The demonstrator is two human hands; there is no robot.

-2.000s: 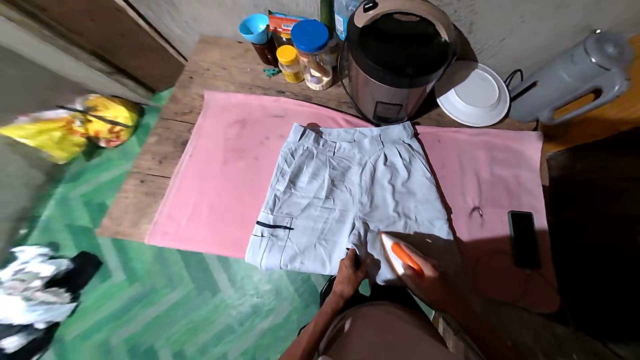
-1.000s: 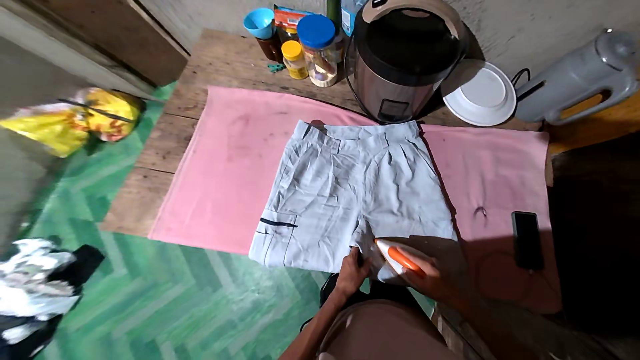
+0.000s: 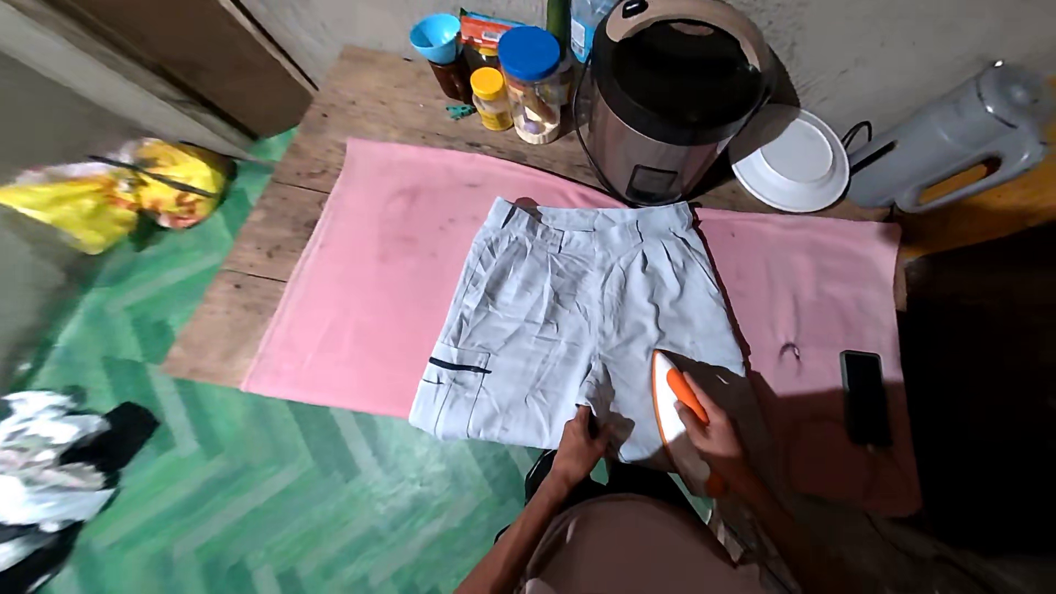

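Observation:
Light grey cargo shorts (image 3: 544, 305) lie spread on a pink cloth (image 3: 371, 247) over a wooden table. A white and orange clothes iron (image 3: 670, 404) rests on the leg at the right, its tip pointing away from me. My right hand (image 3: 716, 433) is closed around the iron's orange handle. At the near edge of the shorts, between the legs, my left hand (image 3: 580, 441) grips the hem or inner leg fabric; its fingertips are partly hidden. A zippered pocket shows on the leg at the left.
Behind the cloth stand a rice cooker (image 3: 672, 107), a blue-lidded jar (image 3: 530, 82), a yellow-lidded bottle (image 3: 492, 99) and a white plate (image 3: 790, 158). A grey jug (image 3: 949, 136) stands at the back right. A smartphone (image 3: 865, 398) lies on the cloth's right part.
The iron in my right hand has moved right and away from my left hand, and its tip now points more straight away from me. My left hand still holds the fabric.

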